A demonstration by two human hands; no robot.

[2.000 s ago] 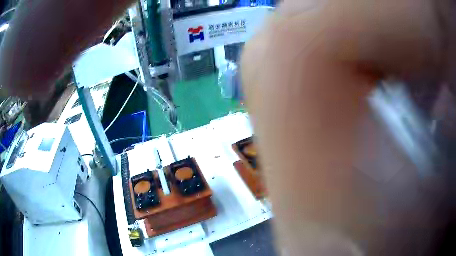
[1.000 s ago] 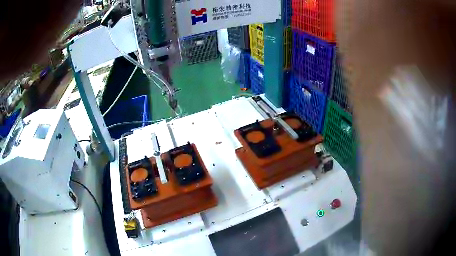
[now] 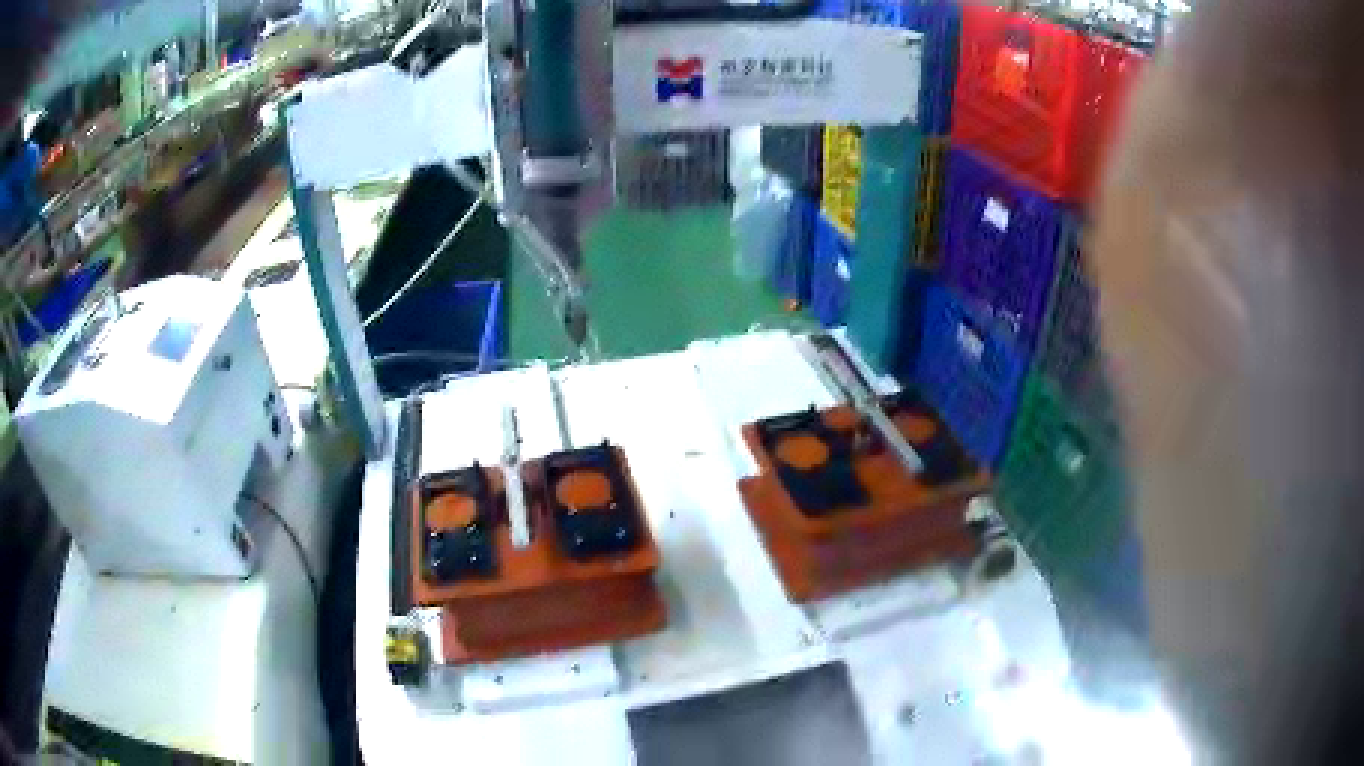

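Two orange-brown fixtures sit on the white machine table (image 3: 711,569). The left fixture (image 3: 561,617) holds two black plastic parts (image 3: 590,503) with a silver hold-down bar (image 3: 516,501) between them. The right fixture (image 3: 860,542) also holds two black parts (image 3: 809,457) with a silver bar (image 3: 886,422). The grey machine head (image 3: 557,195) hangs above and behind them. A large blurred skin-toned shape, seemingly my right hand or arm (image 3: 1227,344), fills the right edge close to the camera; its fingers cannot be made out. My left hand is not in view.
A white box unit (image 3: 142,449) stands on the left bench. A dark screen (image 3: 756,726) is at the machine front. Red (image 3: 1032,97), purple, blue and green crates are stacked at right. A blue container (image 3: 476,322) is behind the table at left.
The blurred shape at upper left has left the picture. The right shape has drawn back to the right edge, uncovering the right fixture and crates. The view has shifted.
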